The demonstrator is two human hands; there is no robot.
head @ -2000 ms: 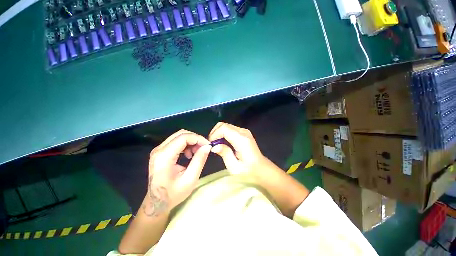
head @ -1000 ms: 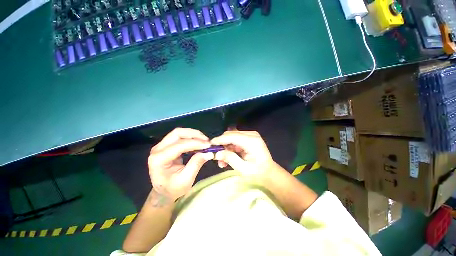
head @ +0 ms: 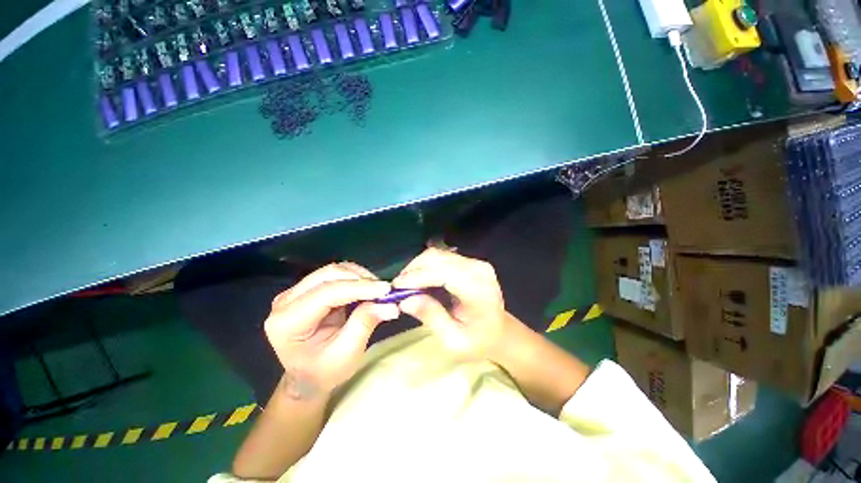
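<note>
A small purple housing (head: pixel 400 294) is held between the fingertips of both my hands, over my lap in front of the bench edge. My left hand (head: pixel 326 325) pinches its left end. My right hand (head: pixel 455 300) pinches its right end. My fingers cover most of it, and I cannot tell whether a small black part is on it. On the bench, a clear blister tray (head: pixel 283 71) holds a near row of purple units (head: pixel 255 64) and circuit boards (head: pixel 159 52) behind. Tiny black parts (head: pixel 291 108) lie scattered in front of the tray.
A few dark purple housings (head: pixel 483 13) lie right of the tray. A white adapter (head: pixel 666 17) with cable and a yellow push-button box (head: pixel 725 30) are at the upper right. Brown cartons (head: pixel 736 302) and stacked ribbed trays (head: pixel 826 203) stand right. Yellow-black tape (head: pixel 203 422) crosses the floor.
The purple piece has become more visible between my fingertips than two seconds ago. Both hands have moved slightly lower in the picture, still holding it.
</note>
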